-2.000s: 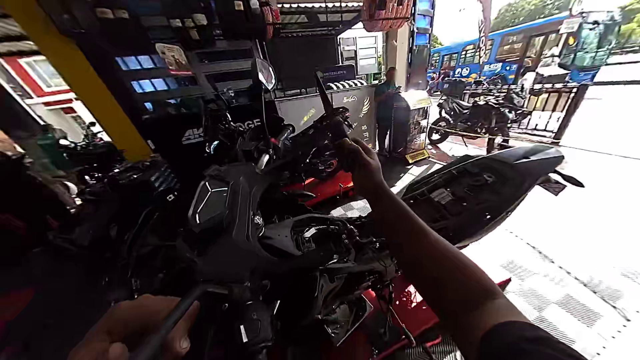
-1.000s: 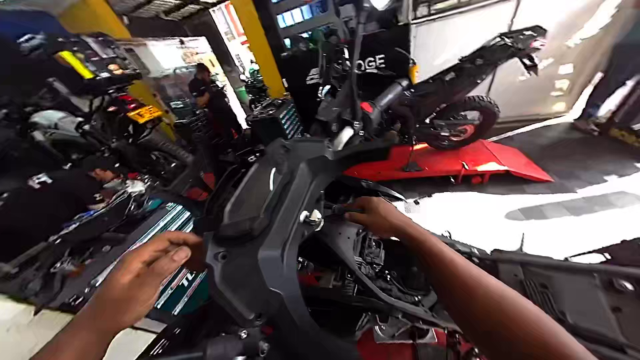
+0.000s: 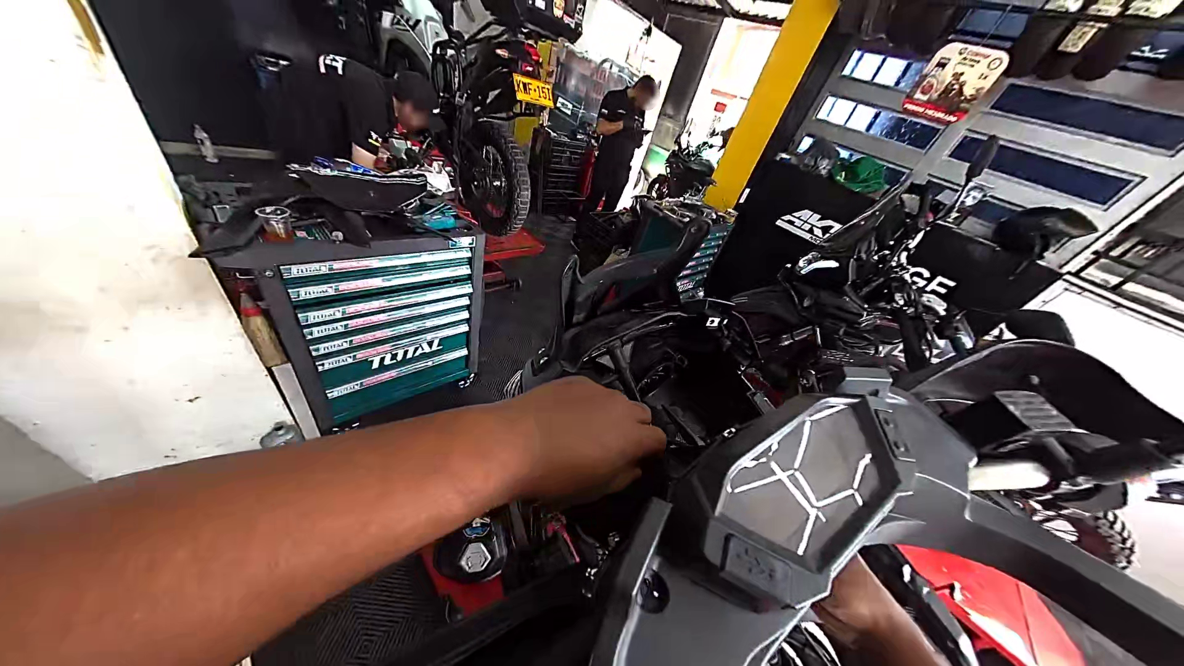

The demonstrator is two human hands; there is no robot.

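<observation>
A motorcycle's dashboard display (image 3: 797, 486), set in a dark grey plastic cockpit surround, fills the lower right. My left hand (image 3: 587, 439) reaches across to the front of the motorcycle, just left of the display; its fingers are curled down and their tips are hidden in shadow, so whether they hold anything cannot be told. Below the display, my right hand (image 3: 856, 592) is mostly hidden behind the surround, with only the wrist and part of the hand showing. What it touches is out of sight. At the right, a handlebar and a black hand guard (image 3: 1073, 388) stick out.
A green and grey tool cabinet (image 3: 393, 328) stands left, beside a white wall (image 3: 102, 268). One person (image 3: 342, 116) bends over work behind it; another person (image 3: 618, 129) stands farther back. More motorcycles (image 3: 842, 305) stand ahead. A red lift platform (image 3: 1004, 601) lies lower right.
The view has swung far to the left. My left hand, raised with spread fingers a second ago, now reaches in at the motorcycle's front. My right hand has become mostly hidden behind the cockpit surround.
</observation>
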